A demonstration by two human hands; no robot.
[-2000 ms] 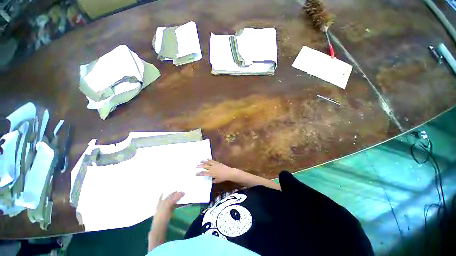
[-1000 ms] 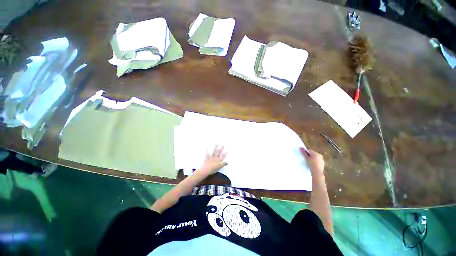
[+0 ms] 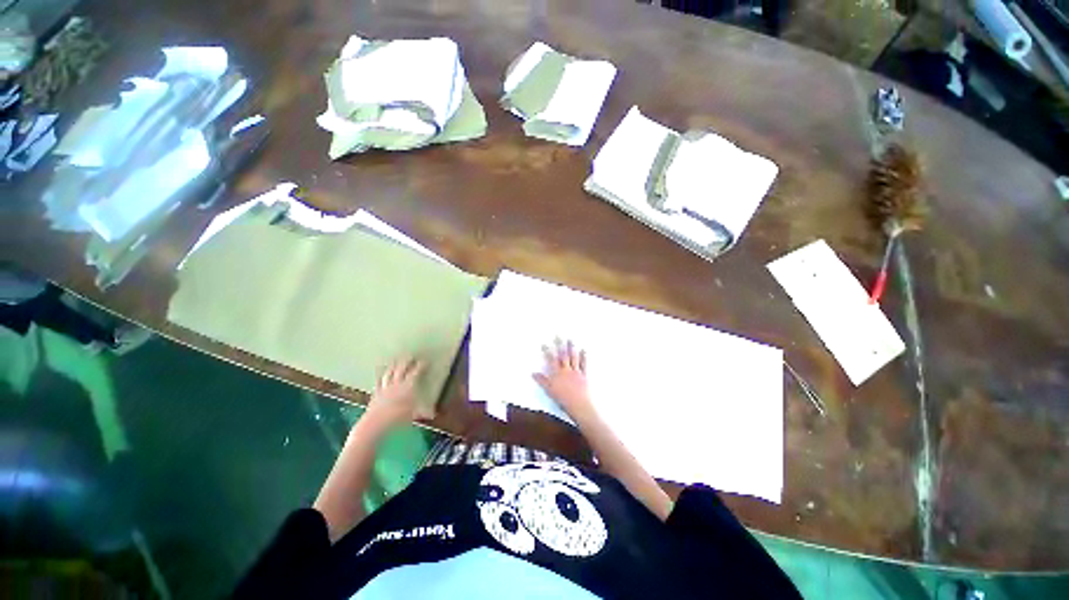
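A khaki body panel stack (image 3: 317,281) lies flat at the left in front of me, with white edges showing along its notched back edge. A large white sheet (image 3: 668,375) lies flat just right of it, with a narrow strip of table between them. My left hand (image 3: 401,389) rests spread on the khaki panel's lower right corner. My right hand (image 3: 565,375) rests flat, fingers spread, on the left part of the white sheet. Neither hand grips anything.
Small khaki-and-white bundles (image 3: 404,94), (image 3: 560,94), (image 3: 686,182) lie at the back. A cream card (image 3: 835,311), a thin pointed stick (image 3: 805,387) and a brown bristly brush (image 3: 896,188) with a red handle are at the right. A white-and-khaki heap (image 3: 147,164) is far left.
The white sheet now lies flat and straight-edged; its curved right end no longer shows. My right hand has left its right edge for its left part. My left hand has moved from it onto the khaki panel.
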